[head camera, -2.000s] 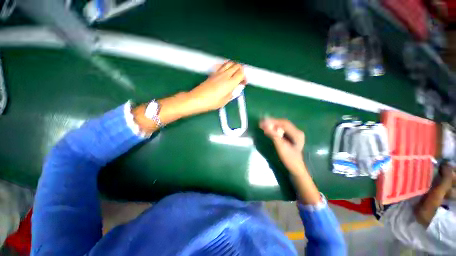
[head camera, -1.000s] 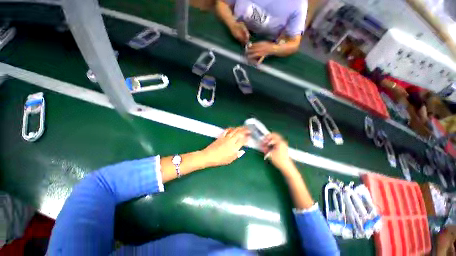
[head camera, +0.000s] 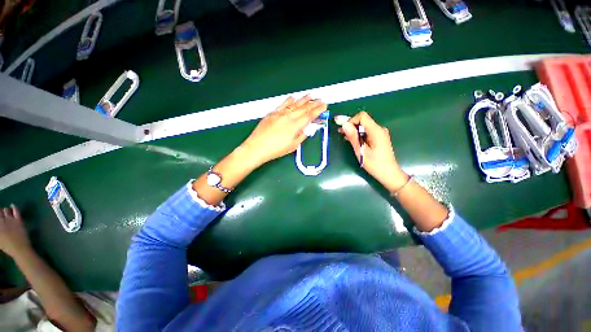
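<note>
A white looped product (head camera: 312, 172) lies on the green bench in front of me, its blue-marked end towards the white strip. My left hand (head camera: 285, 126) lies over that end and holds it; part of the end is hidden under the fingers. My right hand (head camera: 372, 146) is just right of the loop, apart from it. It holds a thin dark pen-like tool (head camera: 362, 150), and a small pale piece (head camera: 341, 120) shows at its fingertips.
A pile of looped products (head camera: 496, 170) lies at right, with small rings (head camera: 516, 89) above it, beside a red tray (head camera: 575, 87). Another loop (head camera: 65, 206) lies at left near another person's arm (head camera: 39, 275). A grey post (head camera: 65, 110) stands upper left. Loops lie on the belt beyond the white strip (head camera: 428, 82).
The view has turned and tilted down. A second ago both hands were together at a loop over the white strip; now the loop lies on the bench under my left hand and my right hand is apart.
</note>
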